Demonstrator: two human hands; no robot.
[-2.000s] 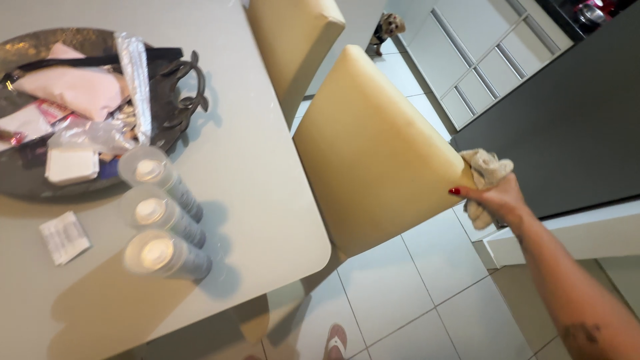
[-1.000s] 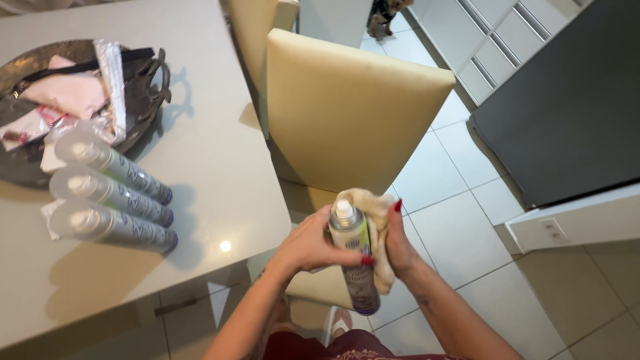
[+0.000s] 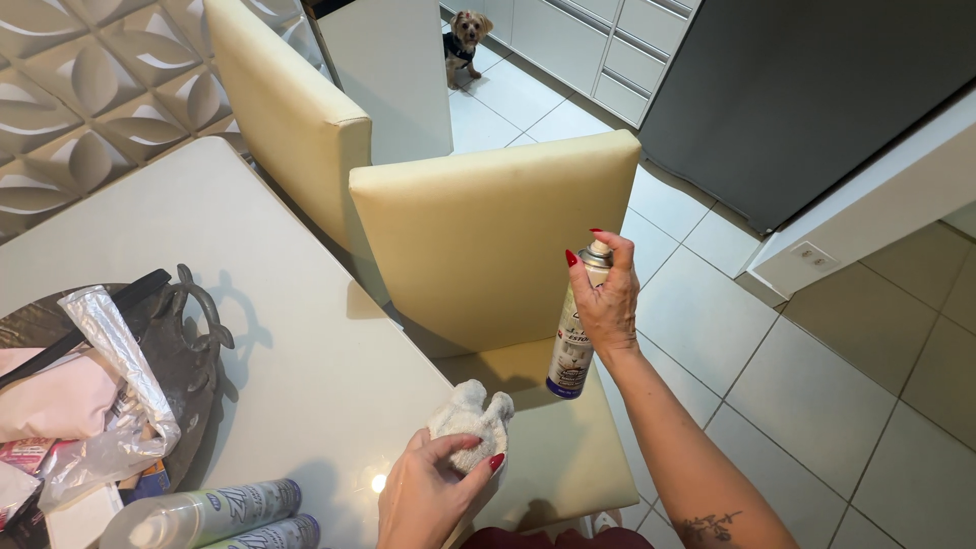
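Observation:
My right hand point(image 3: 610, 301) grips an aerosol can point(image 3: 570, 343) near its top, with the index finger on the white nozzle. The can is upright, in front of the backrest of a cream upholstered chair point(image 3: 496, 229) and over its seat. Lower and to the left, my left hand point(image 3: 435, 488) pinches a bunched pale cloth point(image 3: 473, 423) beside the table edge. More aerosol cans point(image 3: 244, 503) with clear caps stand at the lower left of the white table point(image 3: 252, 366).
A dark metal tray point(image 3: 194, 374) on the table holds a pink pouch point(image 3: 57, 393) and plastic wrapping. A second cream chair point(image 3: 286, 114) is behind. A small dog point(image 3: 463, 46) sits on the tiled floor. A dark grey appliance point(image 3: 801, 84) stands at the upper right.
First my right hand held the cloth on the chair back. One second ago both hands were together around the can and cloth. Now they are apart, the cloth in my left, the can in my right.

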